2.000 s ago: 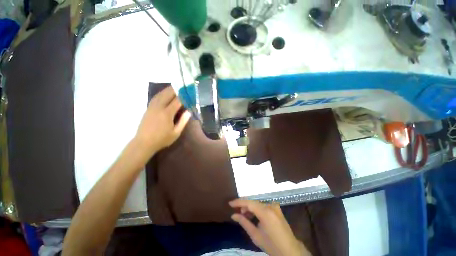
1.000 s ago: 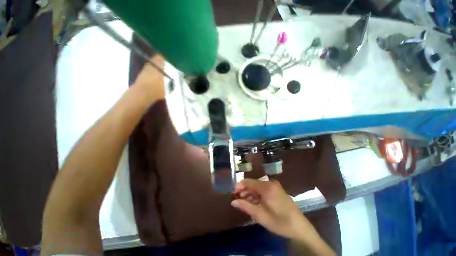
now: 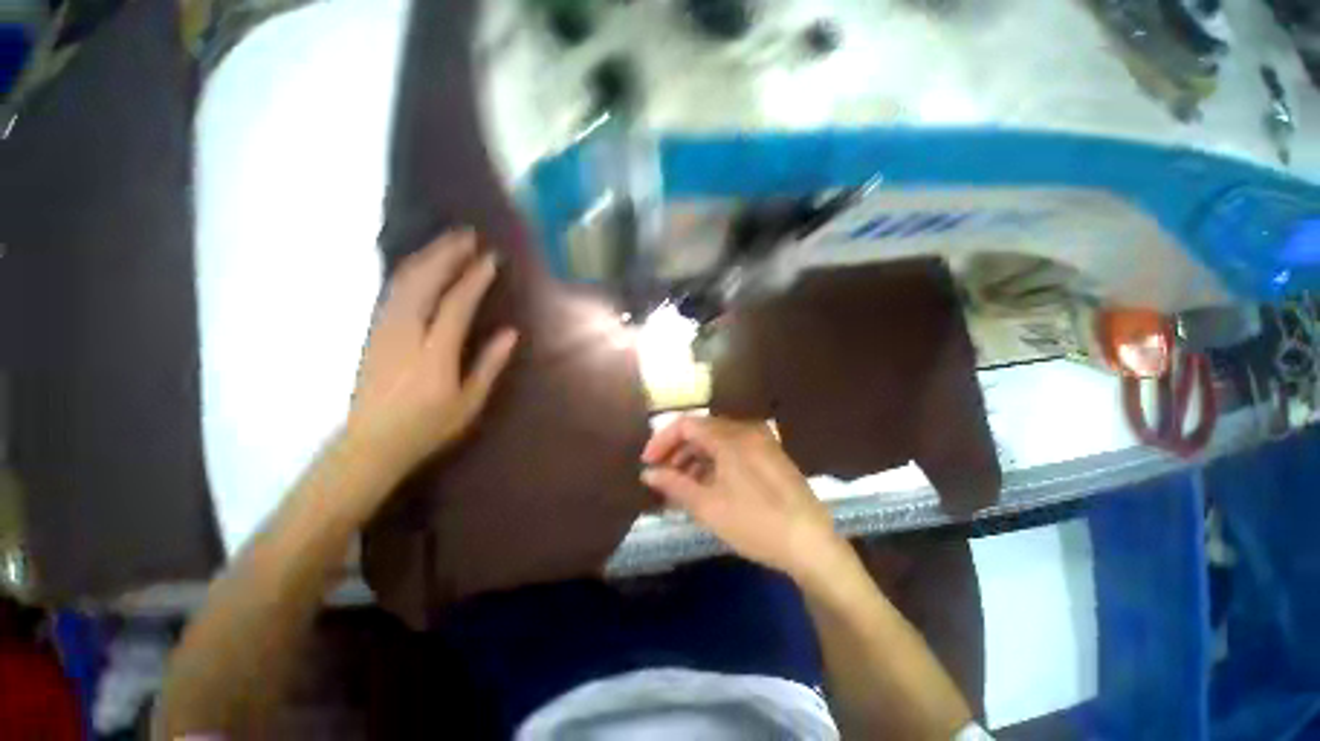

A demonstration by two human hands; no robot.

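Observation:
The large dark brown cut panel (image 3: 536,463) lies left of the needle area, stretching from behind the machine head to the table's front edge. My left hand (image 3: 427,348) rests on it with fingers spread. My right hand (image 3: 731,478) is at the panel's right edge, just in front of the bright needle plate (image 3: 678,362), with thumb and fingers pinched together on the panel's edge. The presser foot and needle are blurred. Small brown panels (image 3: 854,377) lie right of the needle under the arm of the white sewing machine (image 3: 927,73).
A long brown panel (image 3: 102,319) lies at the far left of the white table (image 3: 290,246). Red-orange scissors (image 3: 1165,384) lie at the table's right end. Brown cloth (image 3: 934,608) hangs below the front edge. A blue plastic crate (image 3: 1158,608) stands below at right.
The panel has moved away from me, further behind the head. The view has shifted, so the needle area shows again. My left hand is now on the panel in front of the head's left side.

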